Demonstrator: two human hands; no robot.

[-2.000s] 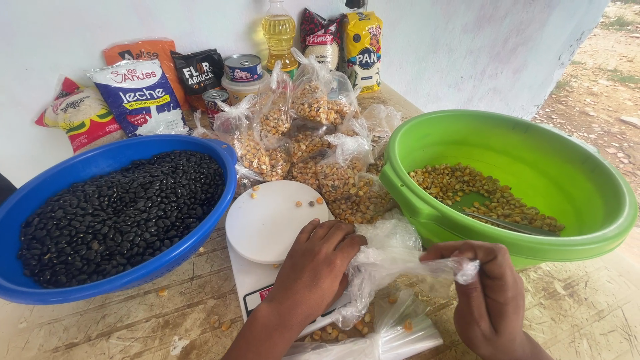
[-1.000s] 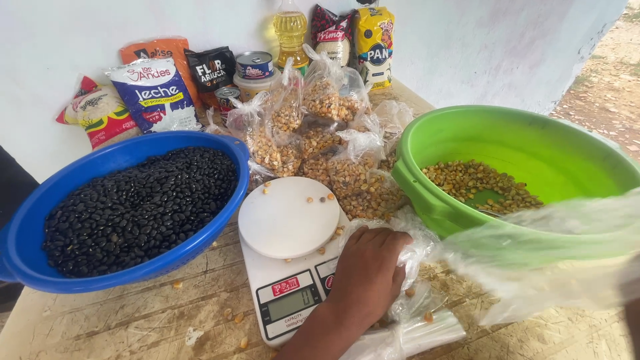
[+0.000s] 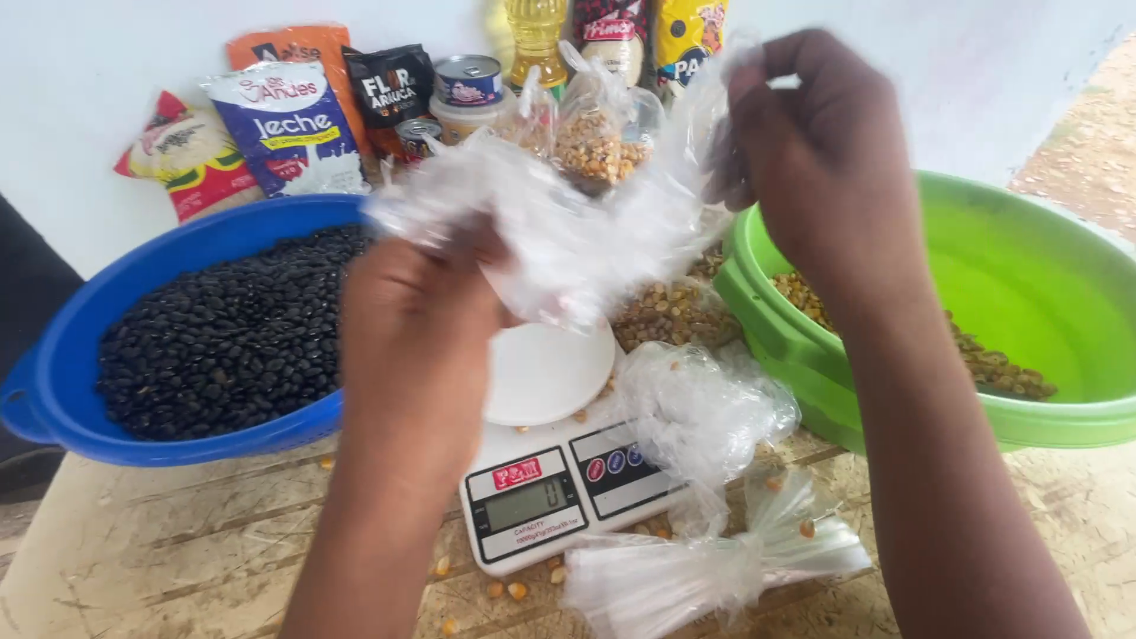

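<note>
My left hand [image 3: 426, 302] and my right hand [image 3: 812, 142] hold a clear plastic bag [image 3: 568, 222] between them, raised above a white digital kitchen scale [image 3: 550, 373]. The bag is blurred and looks empty. Below my right hand, crumpled clear plastic [image 3: 701, 417] lies partly on the scale, and a bundle of flat clear bags [image 3: 657, 577] lies in front of it. Tied bags of corn kernels [image 3: 599, 146] stand behind the scale, partly hidden by the raised bag. Left of my left hand is a blue basin [image 3: 204, 453] of black beans [image 3: 231, 337].
A green basin [image 3: 1056, 422] with corn kernels [image 3: 1003, 364] stands at the right, partly behind my right forearm. Food packets [image 3: 293, 133], cans [image 3: 468, 82] and an oil bottle [image 3: 535, 40] line the wall. Loose kernels lie on the worn table [image 3: 213, 550].
Both hands have risen above the scale, stretching a plastic bag between them. My left hand has left the crumpled plastic beside the scale, where it was one second ago.
</note>
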